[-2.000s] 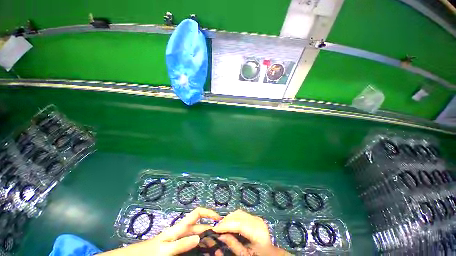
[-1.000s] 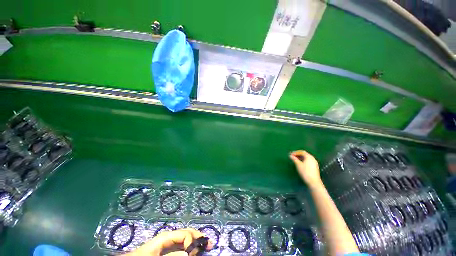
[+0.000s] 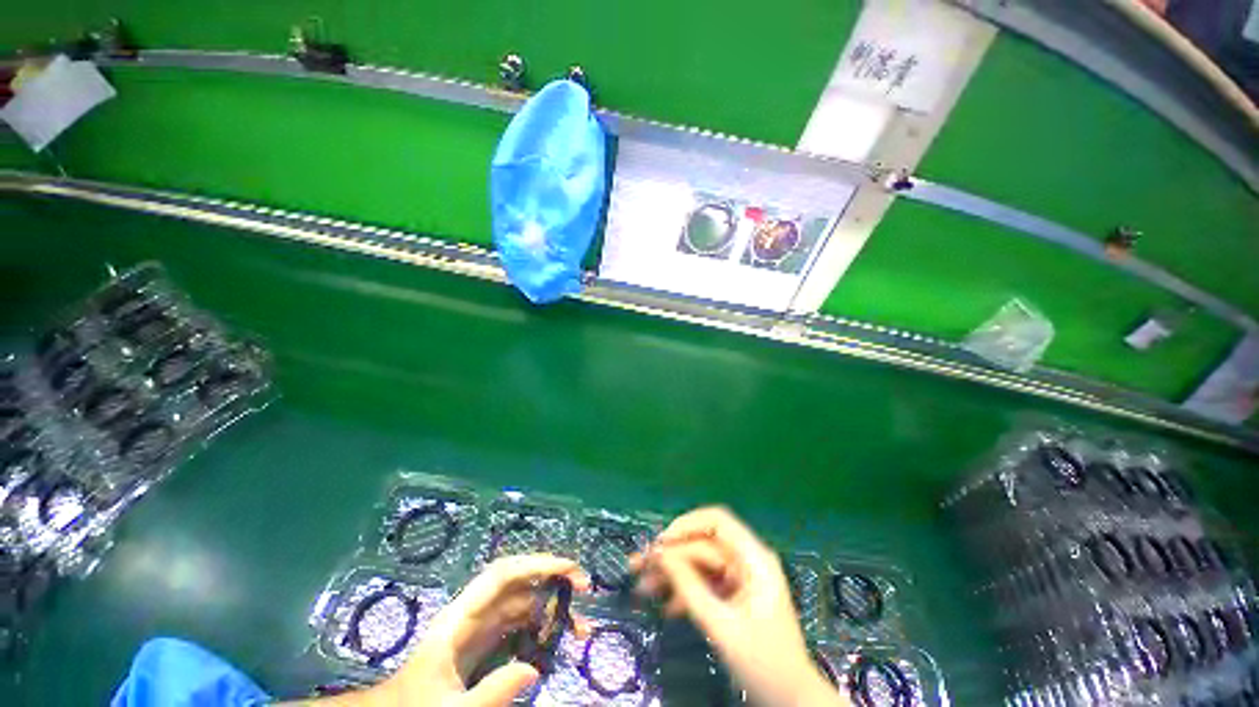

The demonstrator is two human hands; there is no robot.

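Note:
A clear blister tray (image 3: 332, 608) with rows of black rings lies in front of me at the bottom centre. My left hand (image 3: 483, 628) holds a black ring part (image 3: 555, 615) between thumb and fingers above the tray, the ring seen nearly edge-on. My right hand (image 3: 725, 587) is just right of it, also over the tray, with fingertips pinched together near the ring but apart from it. Whether something tiny is between those fingertips cannot be told. Both hands are bare and hide the middle pockets.
Stacked blister trays (image 3: 1105, 566) stand at the right, and another slanted group (image 3: 138, 387) lies at the left. Behind are the green back panel, a hanging blue cover (image 3: 550, 194), an instruction sheet (image 3: 732, 228) and a small clear bag (image 3: 1012, 336).
My right hand has come back from the bench surface near the right stack to beside the left hand. My left hand still holds the ring, now raised a little. The view has shifted.

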